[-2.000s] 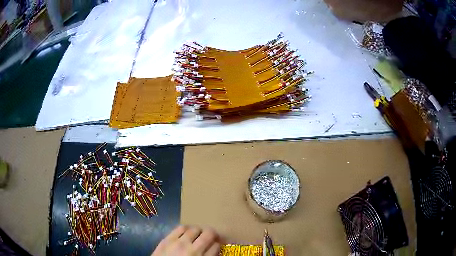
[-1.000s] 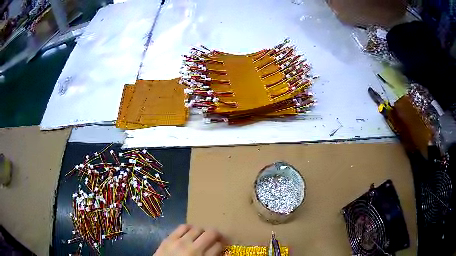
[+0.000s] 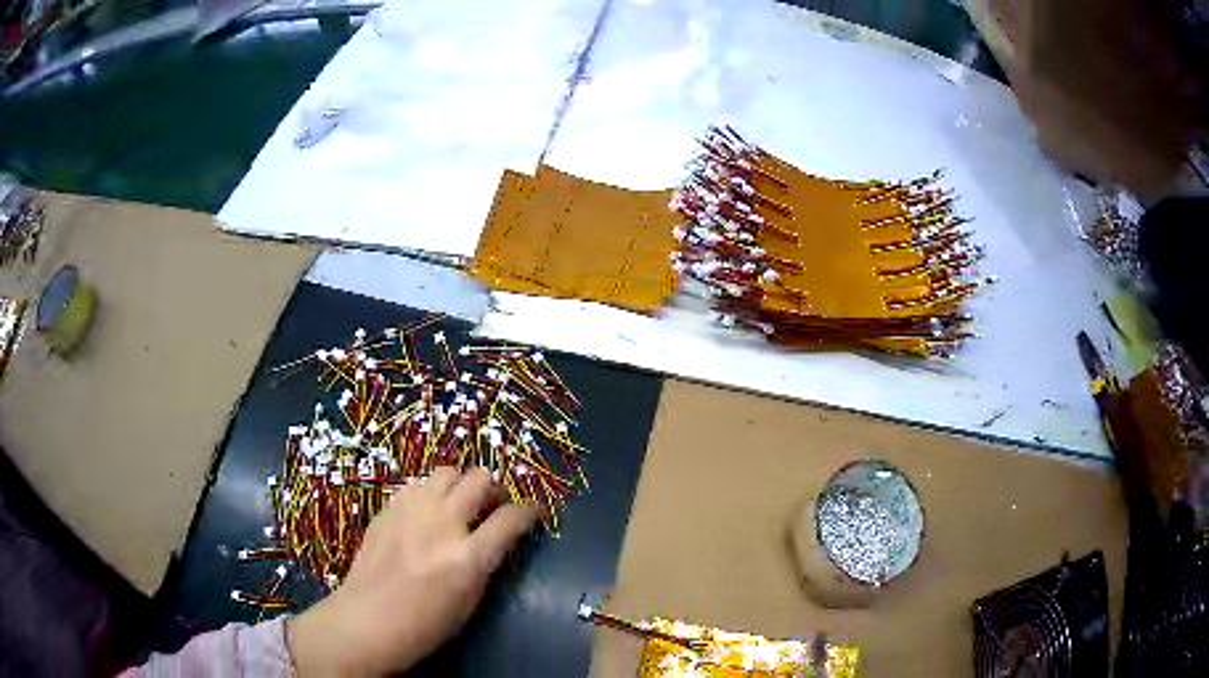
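My left hand (image 3: pixel 422 563) reaches over the loose pile of connector leads (image 3: pixel 318 490) on the black mat. Its fingertips are among the wires; I cannot tell whether they grip one. A shiny gold flexible circuit panel (image 3: pixel 743 654) lies at the bottom edge of view. One lead (image 3: pixel 621 619) with a white plug sticks out from its left side. A dark, blurred tip shows over the panel's right part. My right hand is out of the picture.
A round cup of silvery material (image 3: pixel 864 532) stands right of the panel. Bare panels (image 3: pixel 579 241) and a wired panel stack (image 3: pixel 829 245) lie on white sheets (image 3: pixel 438 119). A black fan (image 3: pixel 1041 623) is lower right, a small tin (image 3: pixel 64 309) far left. Another person's arm shows upper right.
The view has turned left, so things sit further right. My left hand has moved from beside the panel to the lead pile. A lead now shows at the panel's left side.
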